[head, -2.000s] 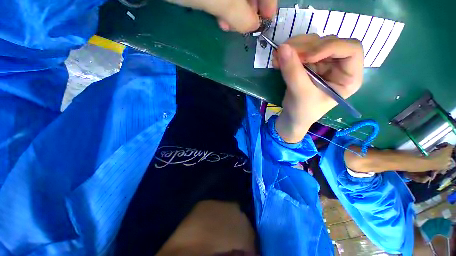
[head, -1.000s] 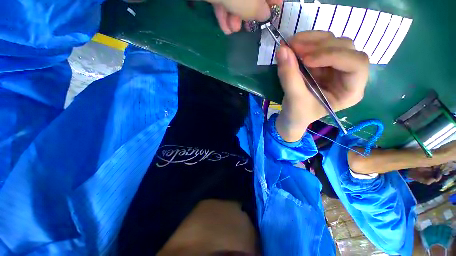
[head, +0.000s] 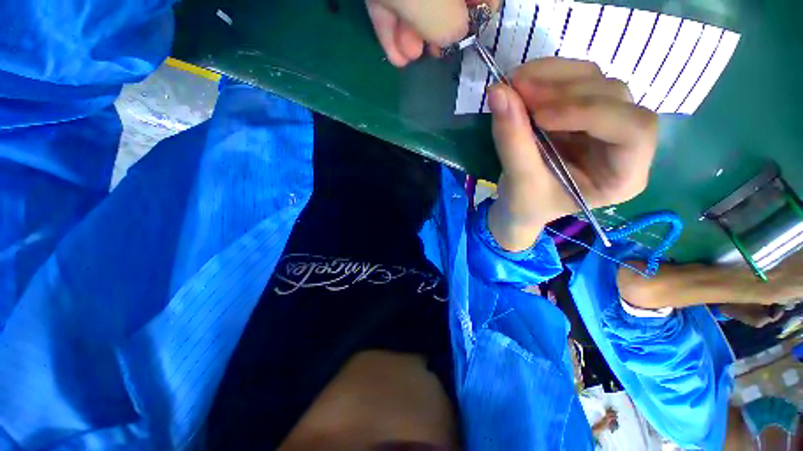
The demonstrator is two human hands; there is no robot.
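My right hand (head: 572,145) holds slim metal tweezers (head: 559,167) like a pencil. Their tip reaches a small white piece (head: 467,41) at my left fingertips. My left hand (head: 427,22), cut off by the top edge, pinches a small dark, partly shiny component (head: 480,16), mostly hidden by the fingers. A white sheet crossed by dark lines (head: 643,53) lies on the green bench behind and beside my right hand, which covers part of it.
The green bench (head: 290,44) bears a small white scrap (head: 224,17) at upper left. At right are a dark frame with green edges (head: 757,211), a coiled blue cord (head: 665,231) and another person's forearm (head: 687,286).
The left hand and component have shifted slightly right and up. The right hand has moved slightly right, its tweezers steeper. The tip stays close to the component. The sheet appears a little further right.
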